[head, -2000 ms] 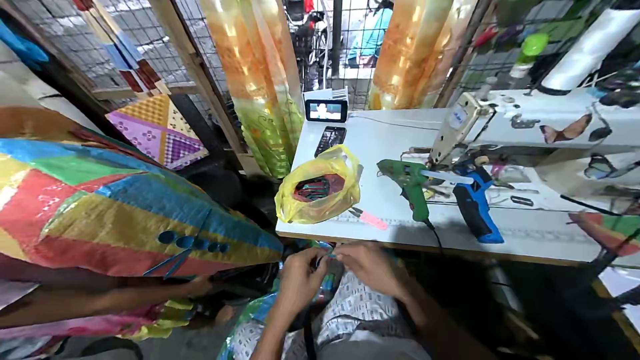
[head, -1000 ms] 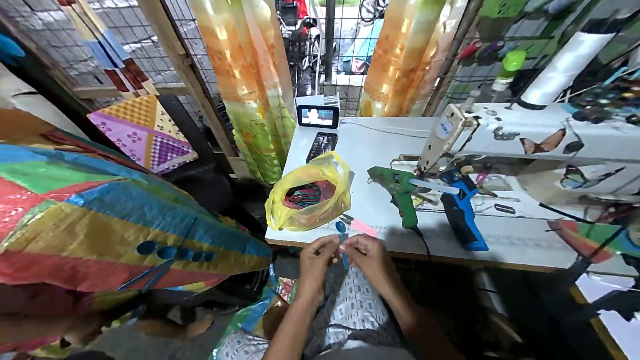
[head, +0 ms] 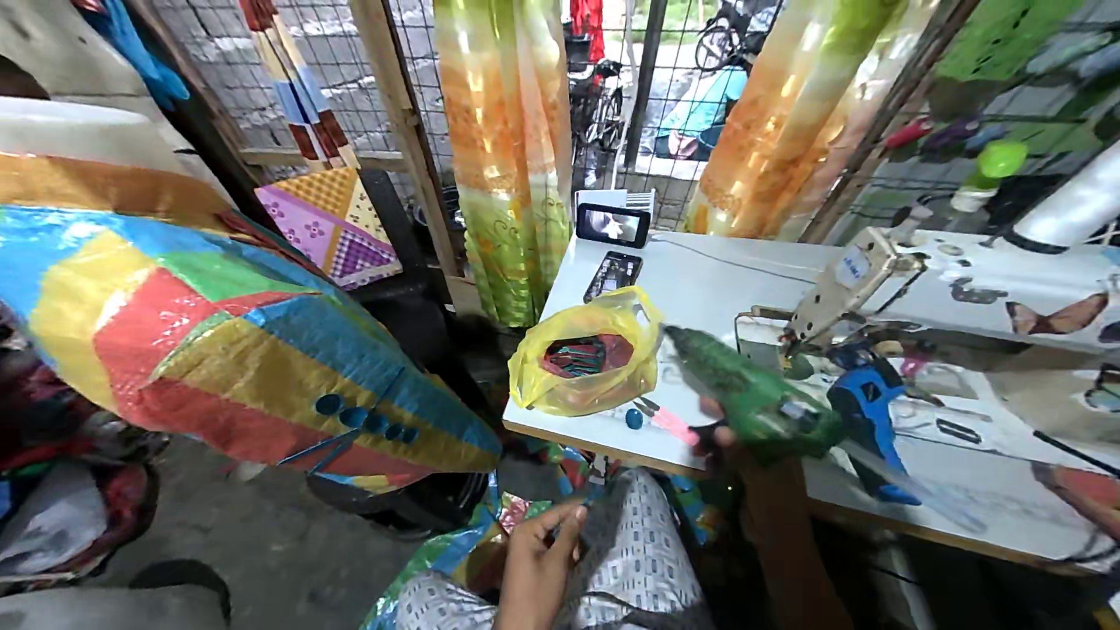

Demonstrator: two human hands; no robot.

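Note:
My right hand grips a green hot glue gun above the front of the white table, its nozzle toward the upper left and a glue stick jutting from its back. Over my lap, my left hand pinches something small and dark between thumb and fingers; what it is cannot be told. A small blue disc lies on the table beside pink-handled snips. An open yellow plastic bag with dark thin pieces inside stands at the table's left front.
A blue glue gun lies beside a white sewing machine at right. Two phones are at the table's back left. A large patchwork sack with blue discs bulges at left. Curtains hang behind the table.
My right hand has left my left hand and taken up the green glue gun, which lay on the table before. The small blue disc was close to my hands a second ago.

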